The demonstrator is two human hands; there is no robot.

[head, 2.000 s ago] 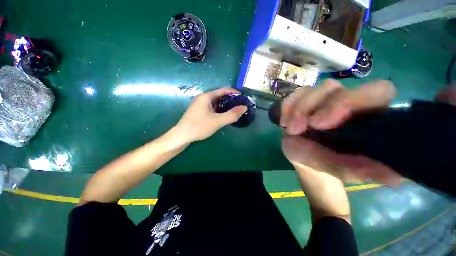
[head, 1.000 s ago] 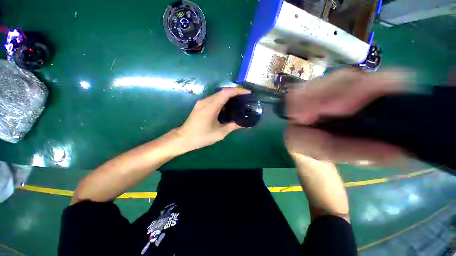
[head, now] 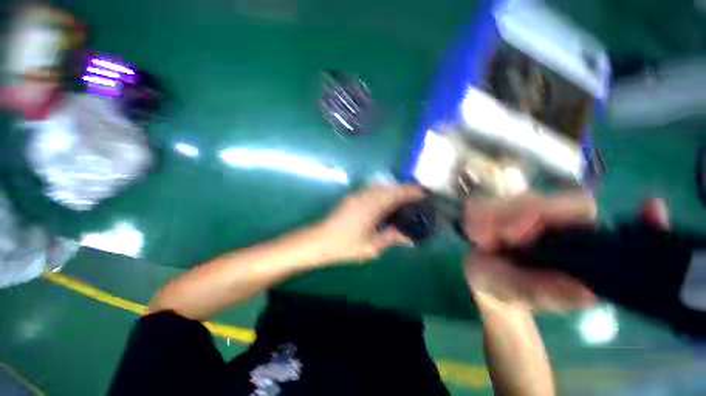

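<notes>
The picture is blurred. My left hand (head: 360, 224) grips a small black round unit (head: 416, 220) over the green bench, below the feeder's front. My right hand (head: 526, 244) is closed around the thick black barrel of the electric screwdriver (head: 611, 259), which lies level and reaches to the right edge. Its front end is close to the unit's right side; whether the bit touches it cannot be told. The blue and white screw feeder (head: 519, 128) stands just above my right hand, with brownish stuff inside its open top.
Another dark unit (head: 347, 104) stands on the green bench (head: 255, 85) left of the feeder. A unit glowing purple (head: 110, 77) is at the upper left, beside a silvery plastic bundle (head: 89, 155). A red and yellow thing (head: 39, 85) is at the far left.
The whole view has shifted, so the bench things sit lower and further right. The red and yellow thing now shows at the far left. Both hands keep their holds.
</notes>
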